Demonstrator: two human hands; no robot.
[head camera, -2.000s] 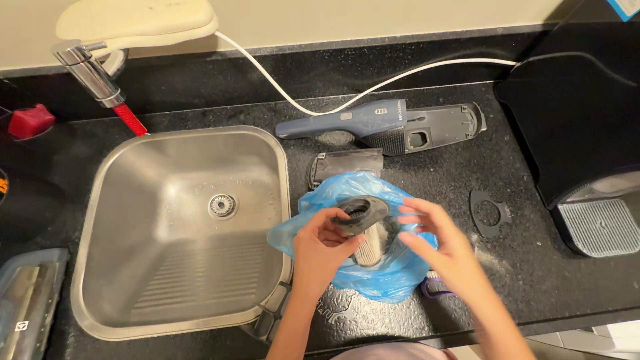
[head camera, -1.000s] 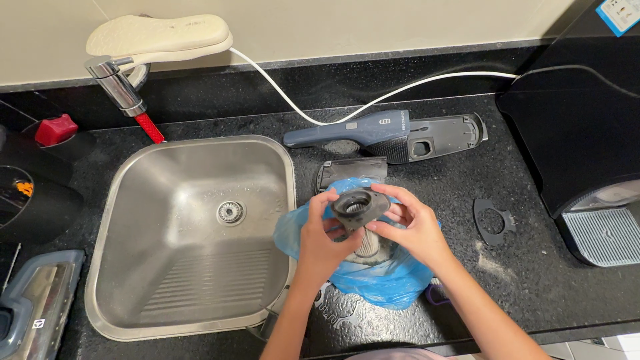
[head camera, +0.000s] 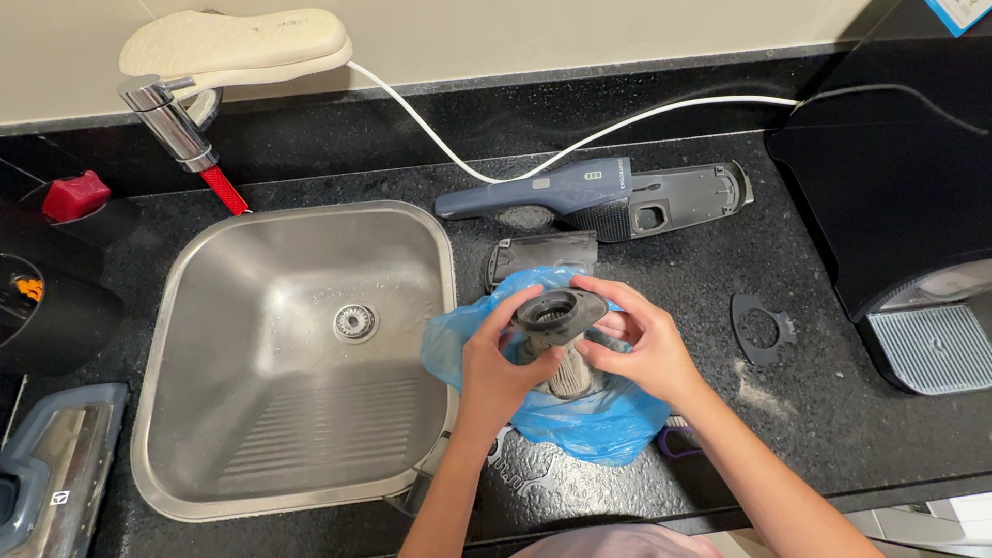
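A dusty pleated vacuum filter (head camera: 571, 372) with a dark plastic collar (head camera: 559, 314) is held upright between both hands, over an opened blue plastic bag (head camera: 601, 438). My left hand (head camera: 500, 360) grips the collar's left side, fingertips at its rim and thumb below. On the right side, my right hand (head camera: 647, 341) pinches the collar between fingers and thumb. Behind the bag lies a clear dust container part (head camera: 542, 254). Farther back rests a blue-grey handheld vacuum body (head camera: 577, 190). Grey dust lies within the bag around the filter.
A steel sink (head camera: 310, 310) with a chrome faucet (head camera: 167, 124) is at left. A flat dark plastic ring piece (head camera: 763, 329) lies right of the bag, near spilled dust (head camera: 763, 397). A black appliance with a drip tray (head camera: 934, 349) stands at right; a vacuum nozzle (head camera: 58, 473) lies lower left.
My right hand was apart from the filter part two seconds ago, with its fingers spread; now it holds the collar's right side. The left hand has kept its hold.
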